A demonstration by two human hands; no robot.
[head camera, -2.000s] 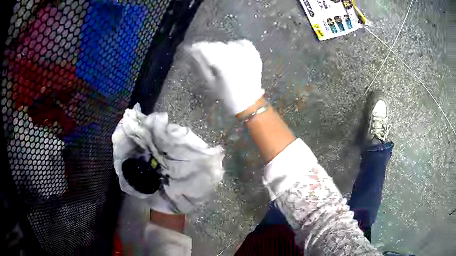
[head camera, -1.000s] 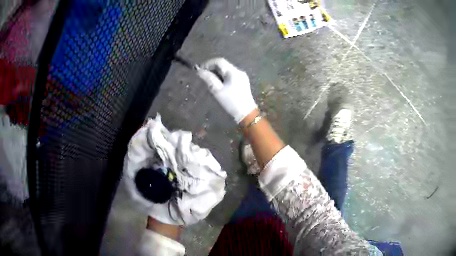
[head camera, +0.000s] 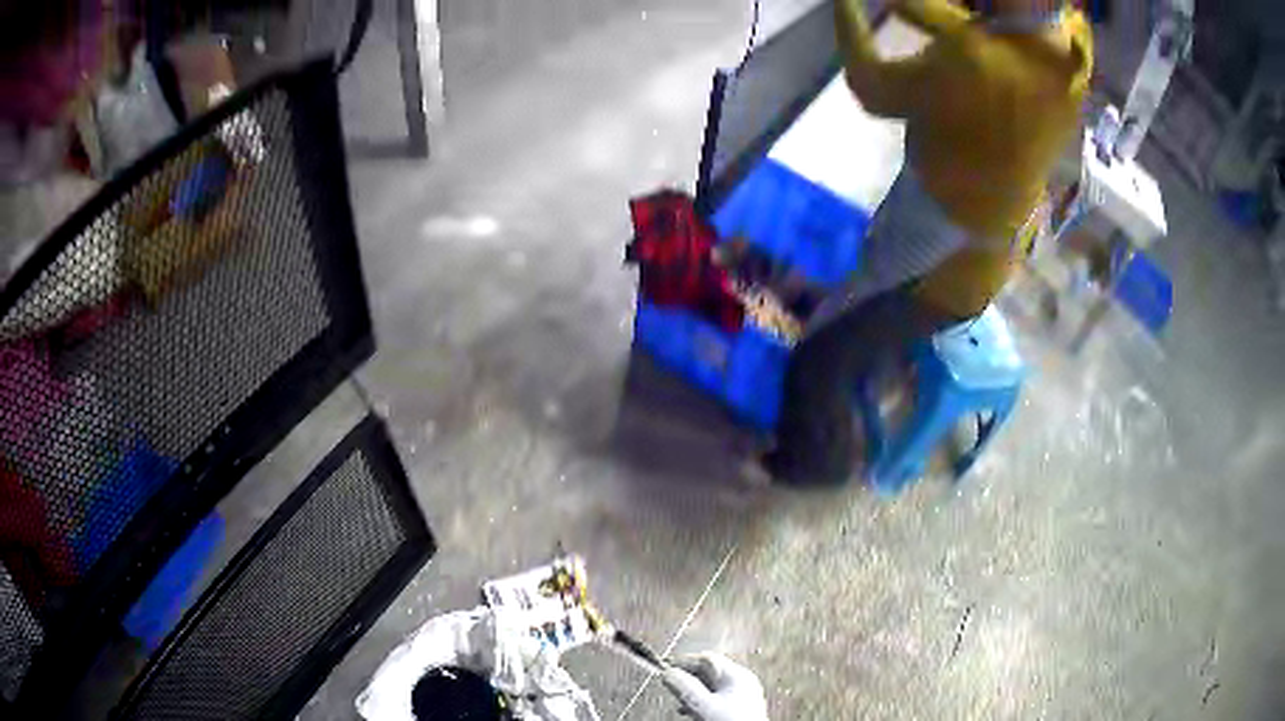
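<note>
My right hand (head camera: 716, 687), in a white glove, is at the bottom edge and pinches a thin dark brush (head camera: 637, 648). The brush points up and left, apart from the panels. A crumpled white rag (head camera: 409, 668) surrounds a round paint pot (head camera: 457, 693), black inside, at the bottom. My left hand is not visible; the rag and the frame edge hide it. A black perforated mesh panel (head camera: 212, 310) with a solid black border stands at the left. A second mesh panel (head camera: 289, 563) is below it.
A person in a mustard top (head camera: 986, 134) sits on a light blue stool (head camera: 972, 359). A blue crate (head camera: 705, 359) with red-black cloth (head camera: 684, 254) is beside them. A printed card (head camera: 543, 599) lies behind the rag. A white post (head camera: 429, 71) stands at the back.
The view has tilted up, bringing in the seated person and crate. The rag, pot and right hand now sit low in the picture. The brush is away from the panel edge.
</note>
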